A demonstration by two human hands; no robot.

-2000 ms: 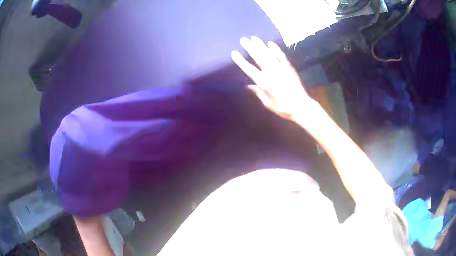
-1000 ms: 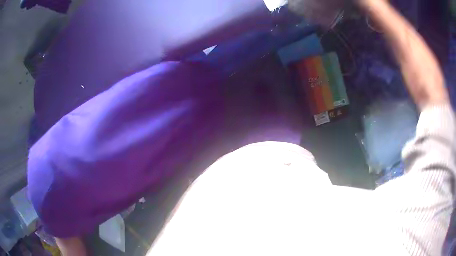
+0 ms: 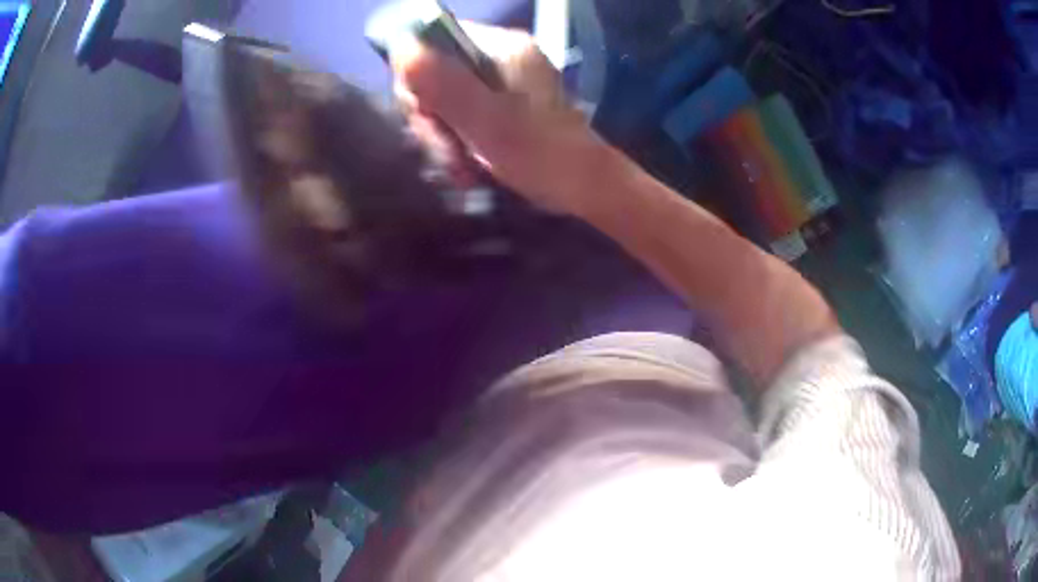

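Observation:
The purple garment (image 3: 159,307) spreads across the left and middle, its lower edge hanging over the near side of the padded pressing table (image 3: 324,25). My right hand (image 3: 495,114) is closed round the handle of a dark, blurred steam iron (image 3: 330,182), tilted up over the garment; whether it touches the cloth cannot be told. My left hand does not show; a dim arm-like shape at the lower left edge runs under the garment.
A striped carton (image 3: 757,165) lies beyond the table on the right. Clear polybags (image 3: 939,244) lie further right, near a person's light-blue clothing (image 3: 1019,370) at the edge. A white flat item (image 3: 188,546) is below the garment. A thin cable (image 3: 859,11) shows at the top.
My right hand, empty two seconds ago and then reaching out past the top edge, is back over the table holding the iron. The garment reaches further left and my left forearm is less visible.

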